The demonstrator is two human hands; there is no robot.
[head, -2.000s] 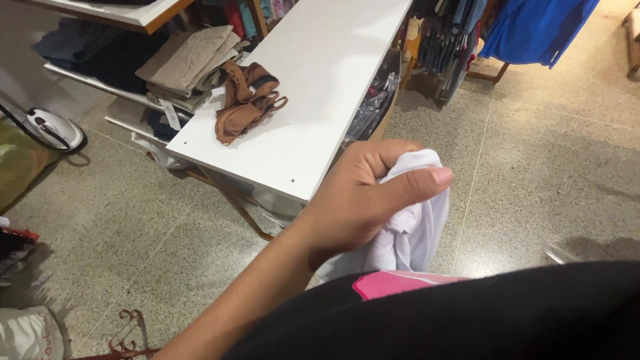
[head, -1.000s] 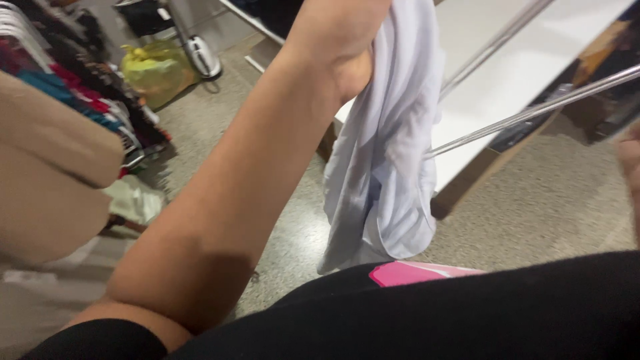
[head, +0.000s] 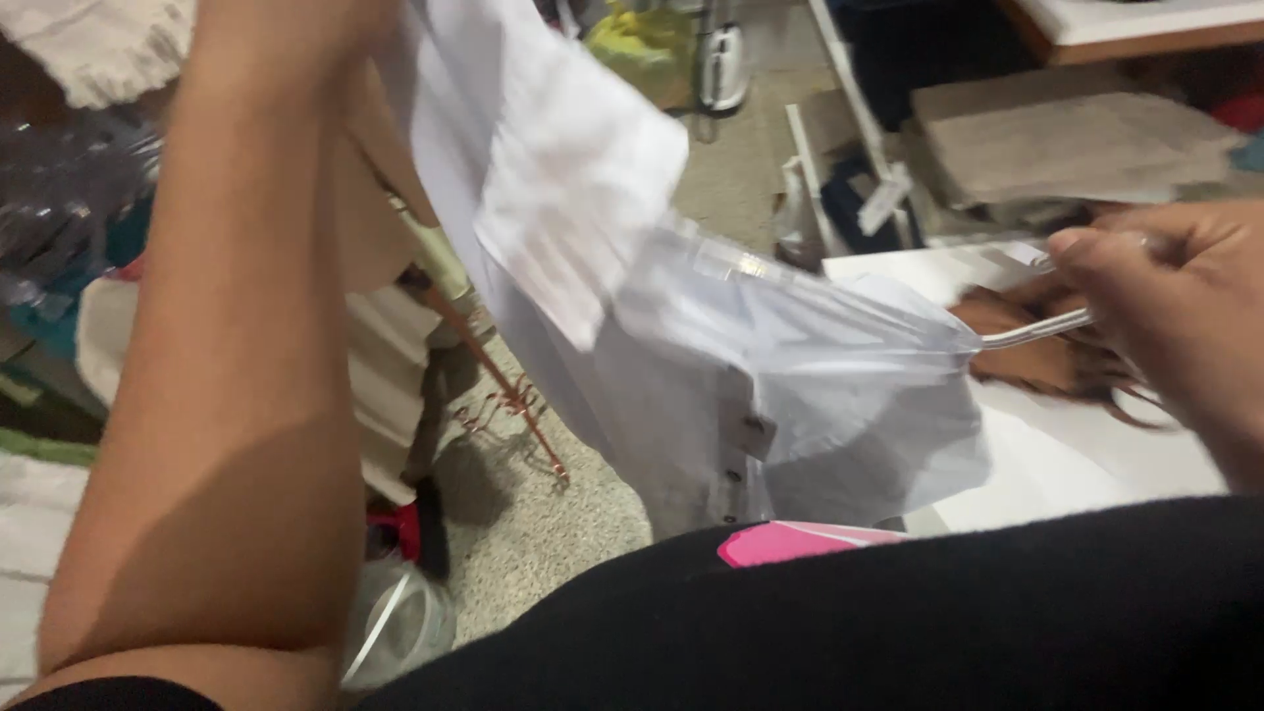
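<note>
A white buttoned garment [head: 681,395] hangs across the middle of the head view, blurred in places. My left hand [head: 296,30] is at the top left, partly cut off by the frame's edge; the garment hangs beside it, but its fingers are hidden. On the right, my right hand [head: 1155,286] is closed on thin metal rods [head: 1037,328], which look like part of a hanger and run into the garment. Behind the rods, a brown garment with straps [head: 1027,341] lies on the white tabletop [head: 1027,464].
Folded beige clothes [head: 1066,138] lie on a shelf at the upper right. A yellow bag [head: 642,49] and a white appliance [head: 726,69] stand on the floor at the back. Hanging clothes, a copper-coloured metal stand [head: 513,395] and a clear bucket [head: 405,622] are at the left.
The view has swung. The white garment, bunched in my left hand two seconds ago, now hangs spread out. The rods showed one second ago outside its cloth; now they run into it, with my right hand on them.
</note>
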